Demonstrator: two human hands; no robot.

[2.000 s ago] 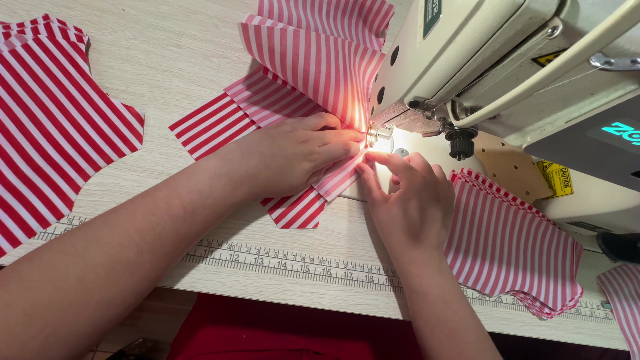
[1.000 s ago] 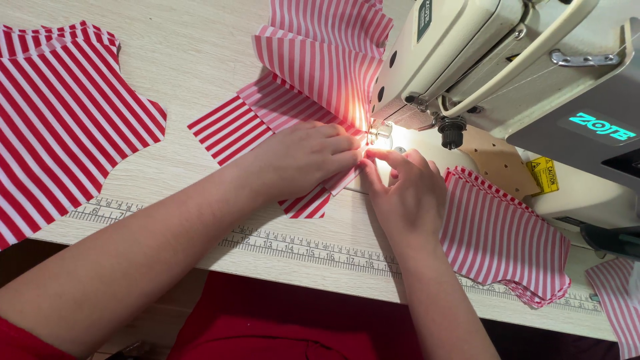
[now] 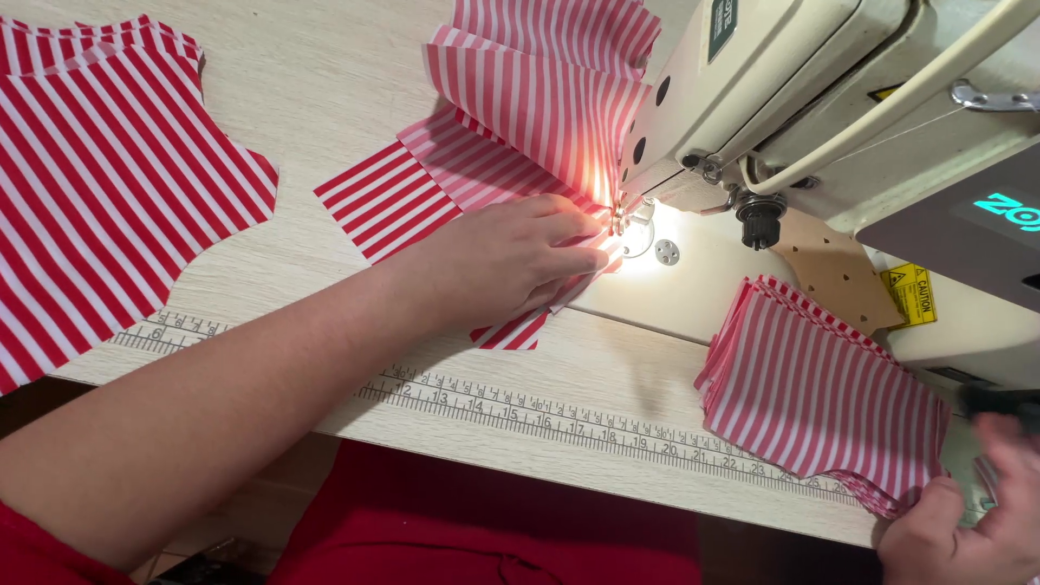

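My left hand (image 3: 528, 256) presses red-and-white striped fabric (image 3: 528, 97) flat on the sewing table, its fingertips just beside the lit presser foot (image 3: 621, 219) of a Zoje sewing machine (image 3: 756, 89). Part of the fabric lies under the foot, and the rest bunches up behind it. At the lower right edge of the view is my right hand (image 3: 959, 520), blurred, its thumb near the corner of a stack of striped fabric pieces (image 3: 829, 398) and its fingers raised by a dark object (image 3: 999, 402). Whether it grips anything is unclear.
More cut striped pieces (image 3: 114, 195) lie stacked at the left. A printed measuring scale (image 3: 536, 422) runs along the table's front edge. A black knob (image 3: 760, 221) hangs from the machine head, and a perforated tan piece (image 3: 841, 268) lies behind the right stack.
My right hand has left the fabric by the presser foot and moved right, past the stack of pieces. My left hand stays on the fabric at the foot.
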